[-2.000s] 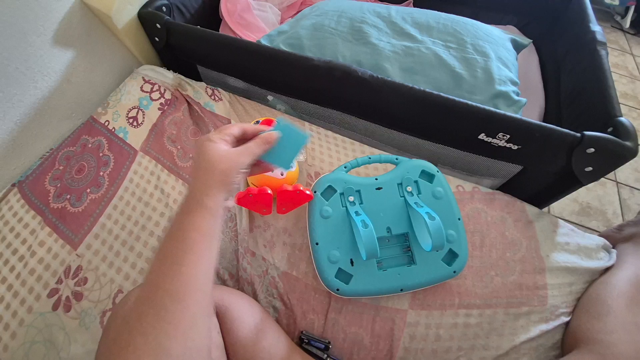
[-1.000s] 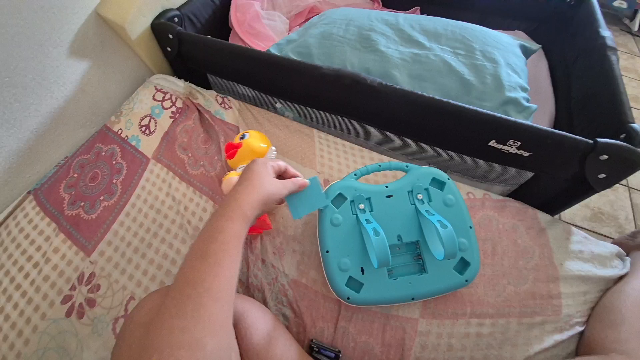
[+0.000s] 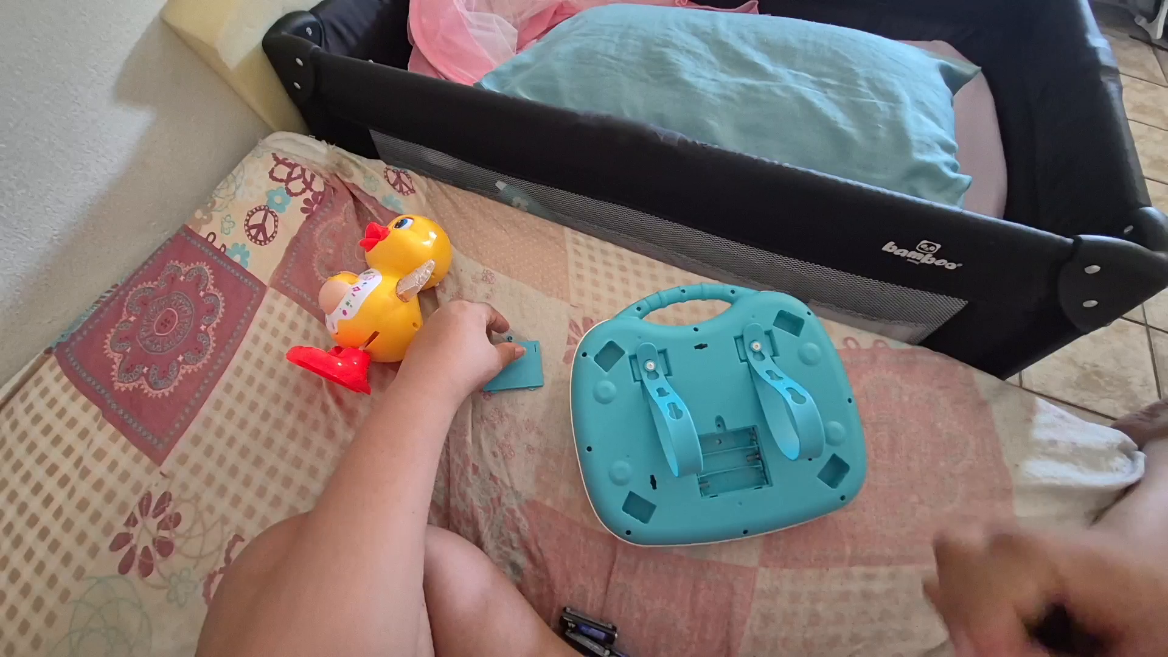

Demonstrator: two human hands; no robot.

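My left hand [image 3: 461, 351] is low over the bed, its thumb and fingers on the edge of a small teal plastic battery cover [image 3: 522, 370]. Beside that hand, a yellow toy duck [image 3: 379, 315] with red feet lies on its back or side. To the right is a teal plastic toy case [image 3: 712, 506] with a handle, two looped straps and an uncovered battery compartment [image 3: 735, 461]. Batteries cannot be made out clearly inside it. My right hand [image 3: 1031, 584] is blurred at the lower right, near a dark spot; whether it grips something cannot be told.
A black travel cot [image 3: 657, 164] with a teal pillow [image 3: 748, 100] and pink fabric [image 3: 465, 41] stands along the bed's far side. The patterned bedspread [image 3: 365, 484] is wrinkled. A small black object [image 3: 589, 630] lies by my leg at the bottom edge.
My left hand has brought the battery cover down to the bed between the duck and the case. My right hand has come into view at the lower right.
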